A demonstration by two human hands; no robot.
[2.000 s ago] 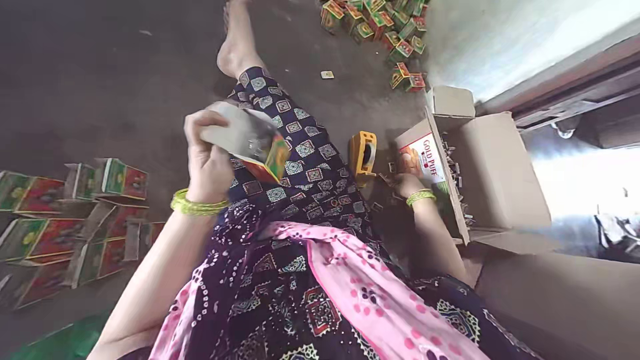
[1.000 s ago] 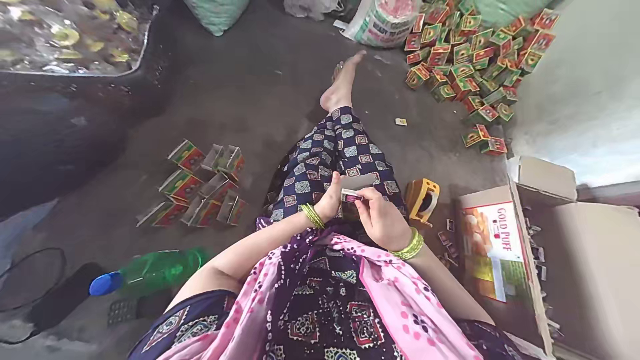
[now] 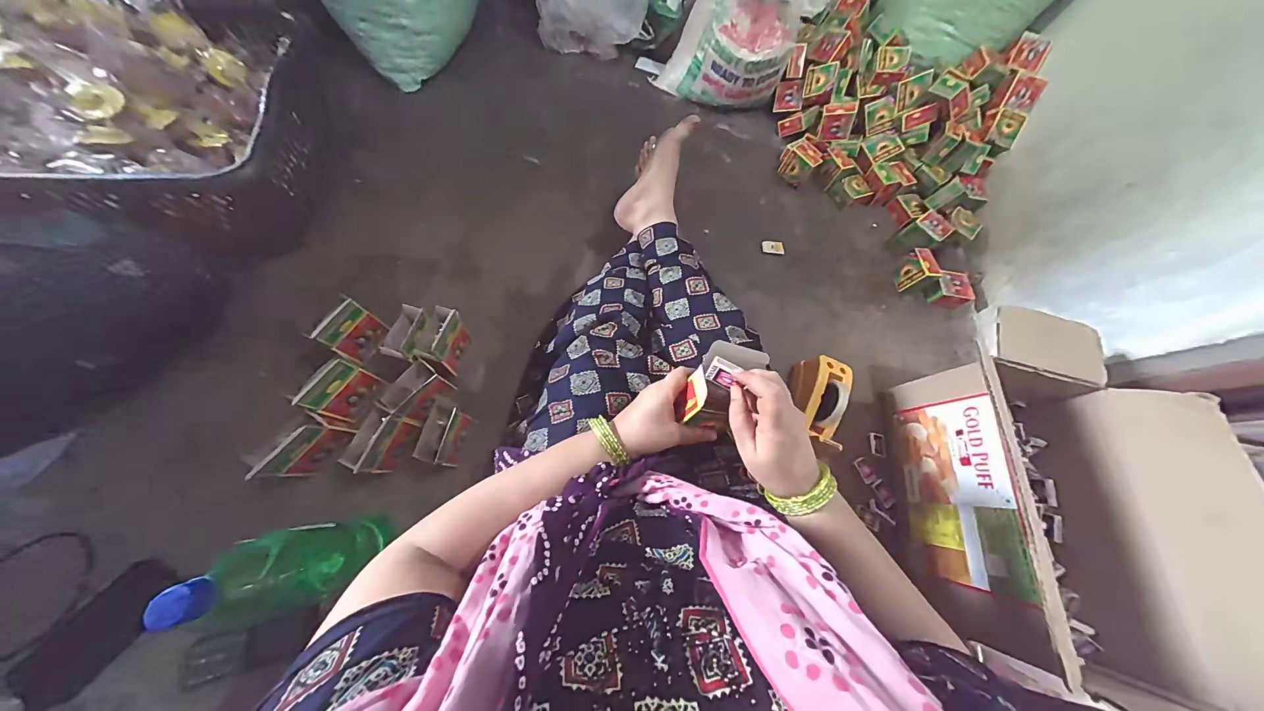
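Note:
Above my lap, my left hand (image 3: 660, 413) grips a small printed cardboard box (image 3: 696, 397) with its top flap raised. My right hand (image 3: 775, 430) pinches a small pink and white packet (image 3: 724, 373) at the mouth of that box. An orange tape dispenser (image 3: 832, 395) stands just right of my lap. Farther right is a large carton (image 3: 958, 484) with small packets inside it. Some loose packets (image 3: 869, 472) lie on the floor beside the carton. Several small boxes with raised flaps (image 3: 365, 395) stand in rows to the left.
A heap of small red and green boxes (image 3: 899, 138) lies by the wall at upper right. A green bottle with a blue cap (image 3: 286, 568) lies at lower left. A dark tub of plastic-wrapped items (image 3: 128, 89) fills the upper left. Sacks (image 3: 736, 59) stand at the top.
My right hand has moved from beside the carton to my left hand over my lap. The box in my left hand has come from the left to the middle. The view has shifted.

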